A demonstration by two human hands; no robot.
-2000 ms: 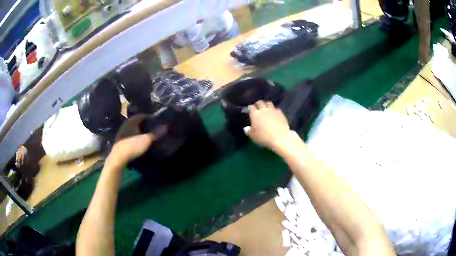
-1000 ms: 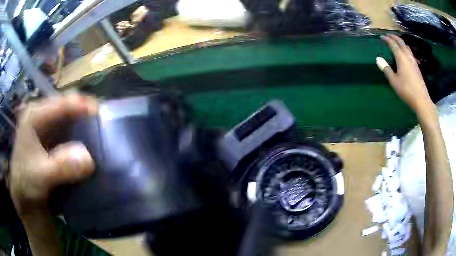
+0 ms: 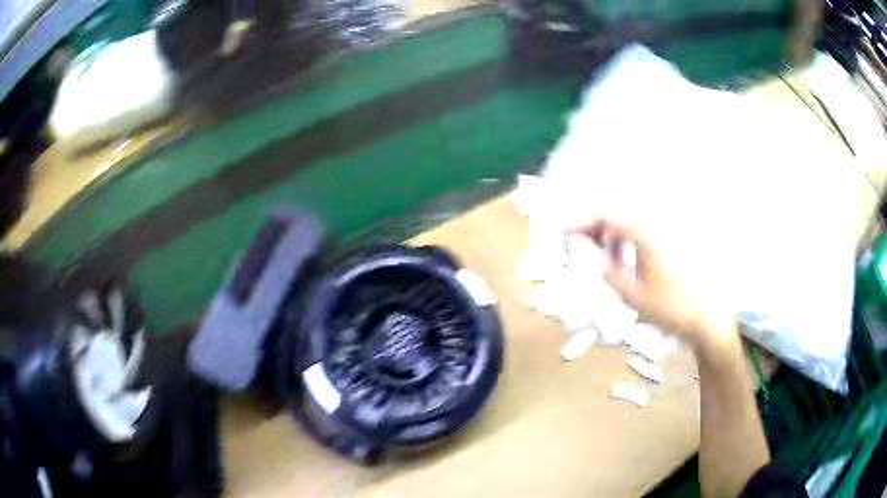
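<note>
A black fan unit [image 3: 389, 428] lies on the tan bench with its round grille up and its grey-black base to the left. White adhesive pads [image 3: 321, 387] sit on opposite sides of its rim. My right hand [image 3: 615, 255] is over the loose white pad pile [image 3: 581, 343], right of the fan. Its fingers are bent and blurred among the pads, and I cannot tell if they hold one. My left hand is out of view. A second black unit with pale blades [image 3: 107, 374] stands at the left edge, blurred.
A large clear bag of white pads [image 3: 720, 175] bulges at the right, beyond my hand. The green conveyor belt [image 3: 389, 146] runs behind the bench. Dark units, clear plastic and a white bundle [image 3: 112, 88] lie across the belt. Green mesh [image 3: 827, 443] is at lower right.
My right hand has come back from the belt to the pad pile. My left hand, which held a black unit, has left the view. The view has swung right.
</note>
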